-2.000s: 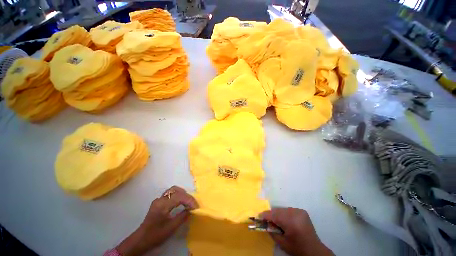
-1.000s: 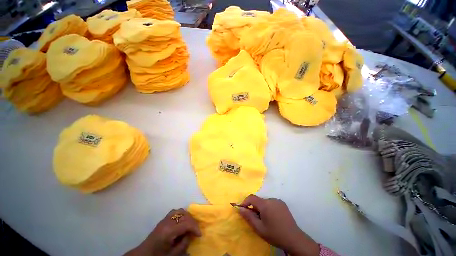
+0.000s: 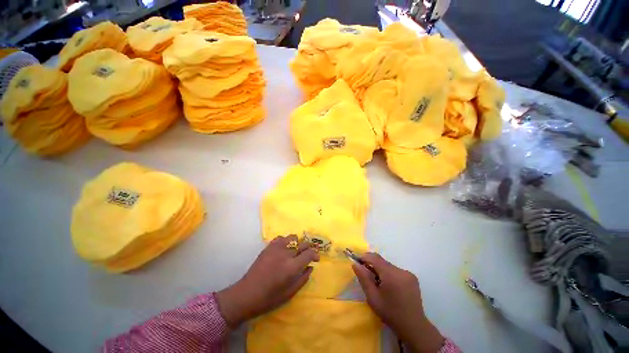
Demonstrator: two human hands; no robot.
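Observation:
A yellow fabric panel [image 3: 314,200] with a sewn label [image 3: 316,241] lies in front of me. Another yellow panel [image 3: 314,327] lies nearer, at the bottom edge. My left hand [image 3: 279,272] is on the upper panel, its fingers at the left and lower side of the label; whether it pinches the fabric cannot be told. My right hand [image 3: 392,286] holds the thread snips [image 3: 363,267], their tips just right of the label.
A low yellow stack [image 3: 131,220] stands at left, with tall yellow stacks [image 3: 124,100] behind. A loose yellow heap [image 3: 407,89] lies at back. A clear plastic bag [image 3: 507,155], grey straps [image 3: 572,234] and a metal clip [image 3: 479,291] lie at right.
Both hands have moved up from the nearest panel to the label of the panel beyond it. The snips have moved with my right hand. The nearest panel lies released.

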